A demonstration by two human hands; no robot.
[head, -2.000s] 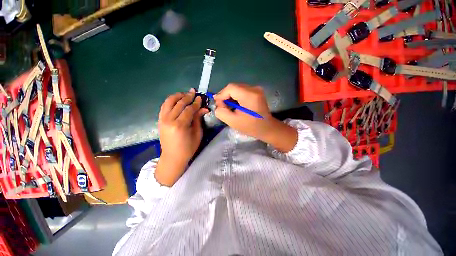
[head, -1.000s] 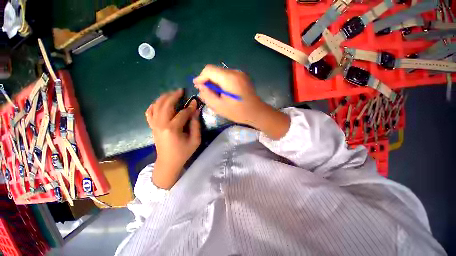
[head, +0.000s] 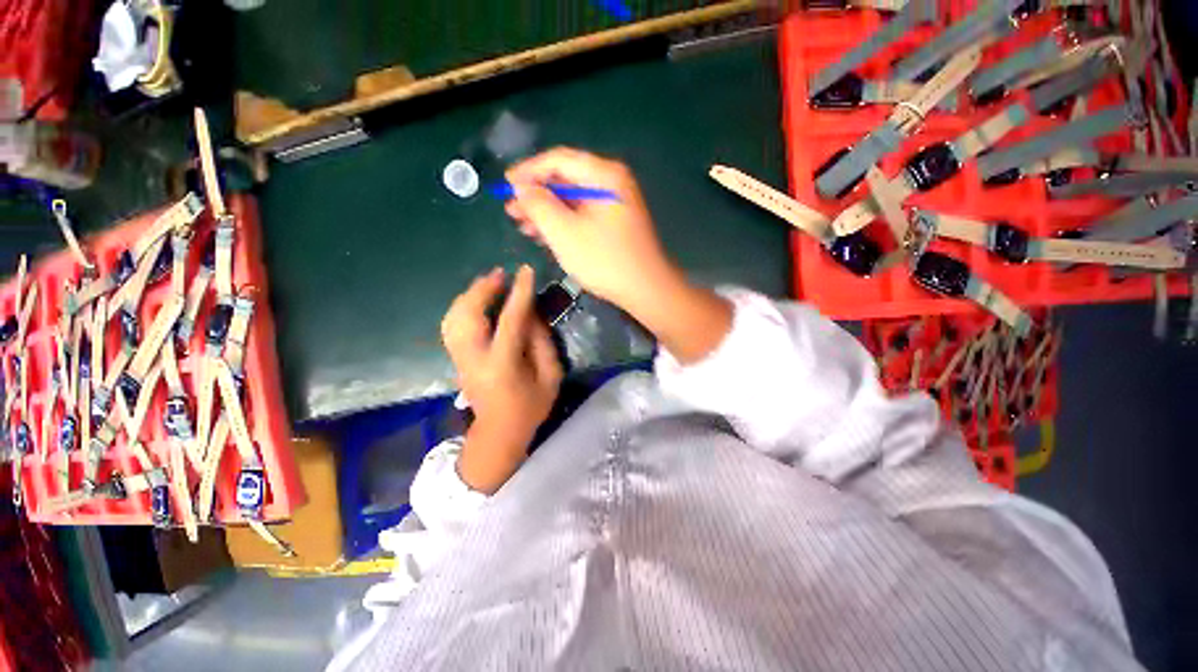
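Note:
My right hand point(head: 585, 217) holds a slim blue pen-like tool point(head: 578, 193), its tip pointing left, close to the right of a small round white dish point(head: 460, 179) on the green mat point(head: 355, 263). My left hand point(head: 503, 344) is at the mat's near edge, fingers raised. A dark watch head point(head: 557, 302) shows just right of its fingertips, below my right hand. The watch's strap is mostly hidden. Whether my left fingers grip the watch cannot be told for sure.
Red trays of strapped watches stand at left point(head: 283, 446) and right point(head: 815, 282); one beige strap point(head: 769, 200) juts over the mat from the right tray. A wooden strip point(head: 526, 61) edges the far side. A faint greyish patch point(head: 511, 134) lies beside the dish.
The view has shifted, showing more beyond the wooden strip. My right hand with the blue tool has moved away from the watch toward the dish. The pale strap seen earlier no longer shows extended.

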